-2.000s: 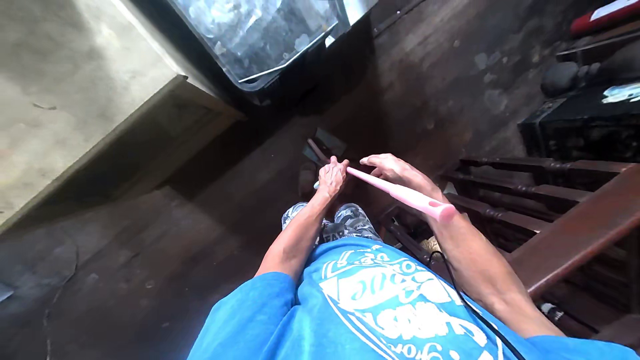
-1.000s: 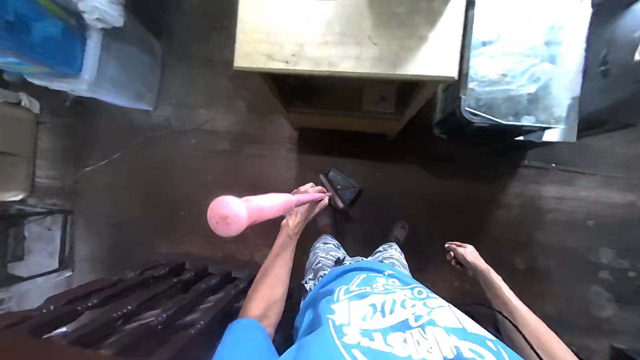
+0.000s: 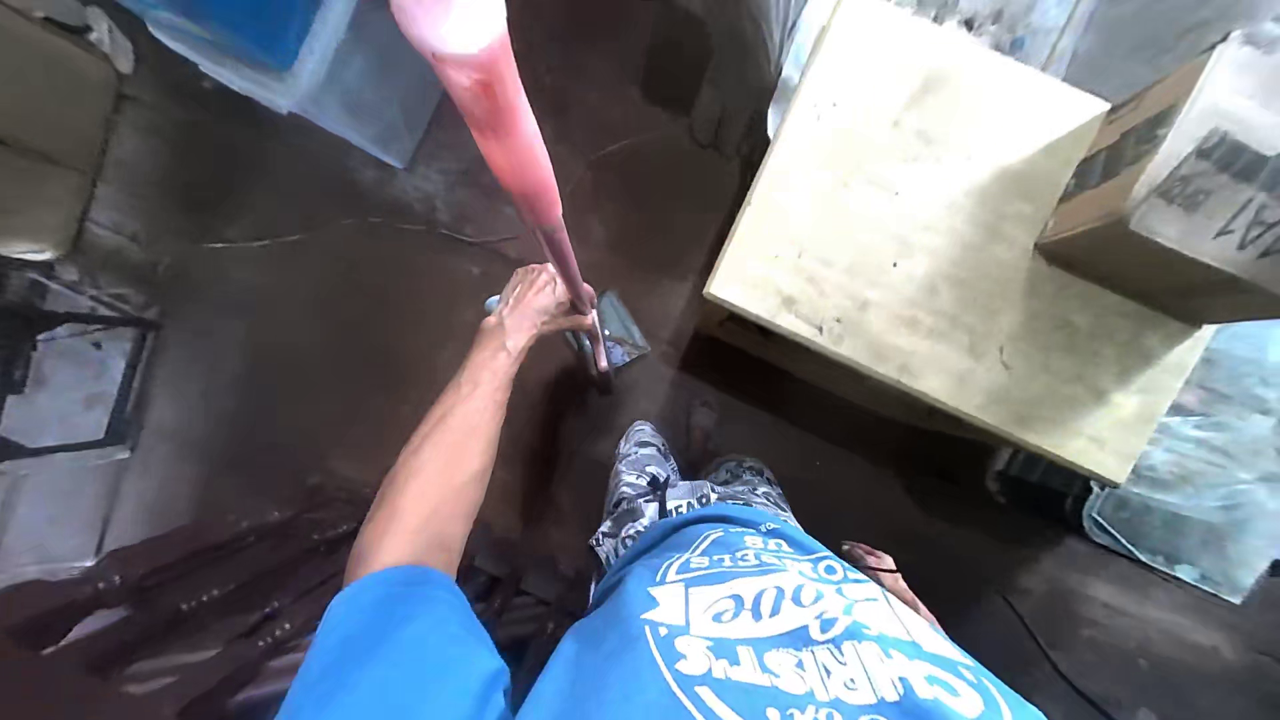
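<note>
My left hand (image 3: 540, 305) is closed around a long pink handle (image 3: 510, 140), whose thick end rises toward the top of the view. Below that hand, near the floor, is a dustpan-like scoop (image 3: 622, 330) with some bits in it; the handle's lower end lies beside it, and whether the two are joined cannot be told. My right hand (image 3: 885, 572) hangs low by my right side, partly hidden by the blue shirt, with nothing visible in it.
A pale-topped table (image 3: 900, 230) stands to the right, bearing a cardboard box (image 3: 1190, 180). Plastic tubs (image 3: 330, 70) are at the upper left. Dark slatted wooden furniture (image 3: 220, 600) is at the lower left. A thin cord (image 3: 1050, 650) lies at the lower right.
The view has turned strongly. Two seconds ago my right hand was near the pink handle; now it is down at my side. My left hand keeps hold of the handle.
</note>
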